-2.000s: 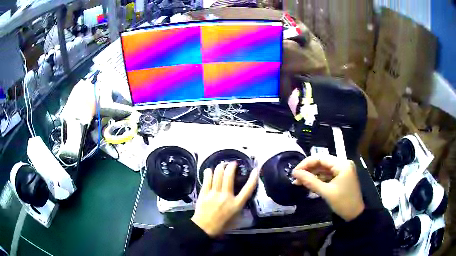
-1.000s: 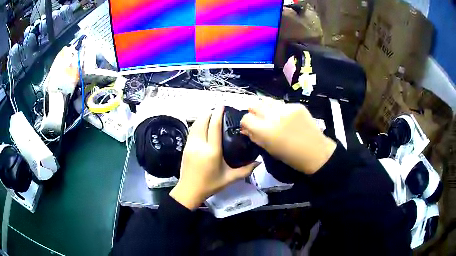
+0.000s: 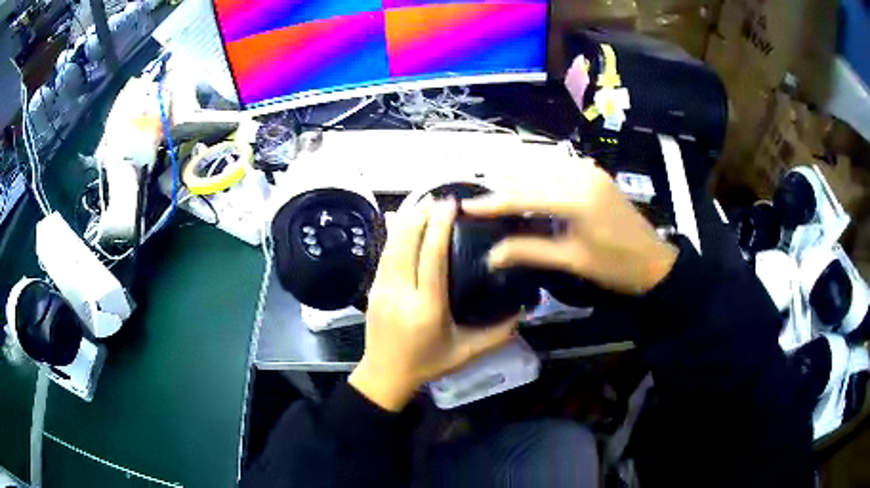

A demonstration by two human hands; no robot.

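A black PTZ camera head (image 3: 477,276) on a white base (image 3: 485,374) is tilted at the desk's front edge. My left hand (image 3: 410,295) grips its left side. My right hand (image 3: 582,233) is over its upper right, fingers bent against the black ball; whether it holds a small part is hidden and blurred. A second camera head (image 3: 326,250) stands at the left, its ring of small lenses facing up. A third camera is mostly hidden behind my right hand and forearm.
The monitor (image 3: 401,48) stands at the back, with a keyboard (image 3: 382,160) before it. A black printer-like box (image 3: 658,91) is at the back right. A yellow cable coil (image 3: 217,167) and another camera (image 3: 50,324) are on the left. More cameras (image 3: 828,286) sit at the right.
The middle camera has been tilted up from standing on the desk, and my left hand now holds its side. My right hand has moved from the right camera to the middle one. The view has shifted.
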